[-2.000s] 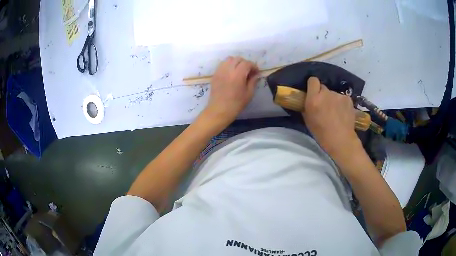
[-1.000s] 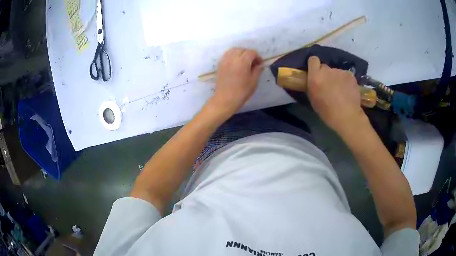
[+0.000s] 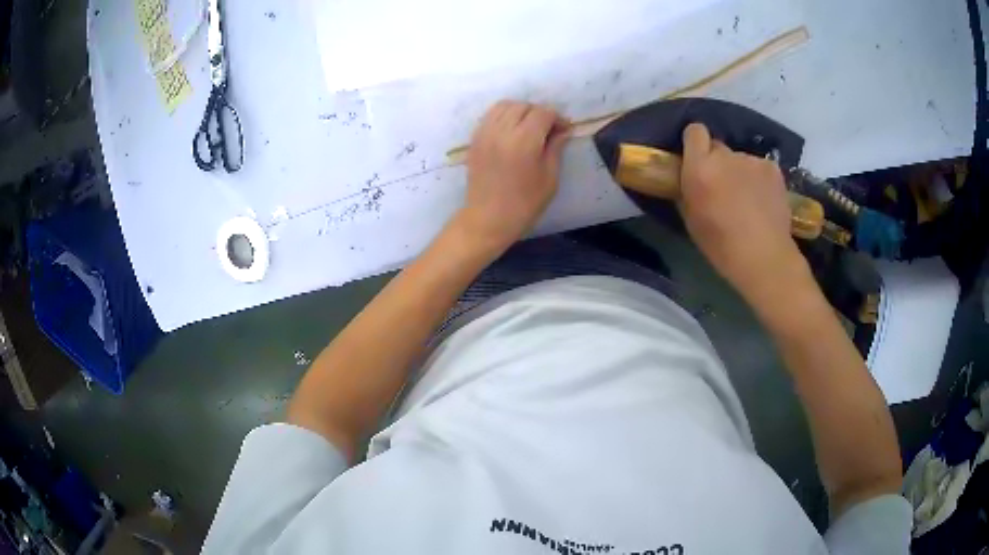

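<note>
The thin tan template (image 3: 705, 81) lies slantwise on the white table cover, with a pale fabric strip (image 3: 765, 54) along its near side. My left hand (image 3: 512, 163) holds the template and strip near the left end, fingers bent; a short tan end shows left of it. My right hand (image 3: 737, 201) is closed around the wooden handle of the black steam iron (image 3: 710, 114). The iron's tip points left, just right of my left fingertips, and its far edge lies along the strip. What lies under the iron is hidden.
Shears (image 3: 220, 119) and a yellow marked strip (image 3: 161, 54) lie at the far left. A white tape roll (image 3: 243, 249) lies near the left edge. A white fabric sheet (image 3: 488, 38) is at the far side. The iron's hose (image 3: 835, 201) trails right.
The view has shifted. The iron has moved slightly right, away from my left fingers, leaving a small gap. My left hand keeps its hold on the strip.
</note>
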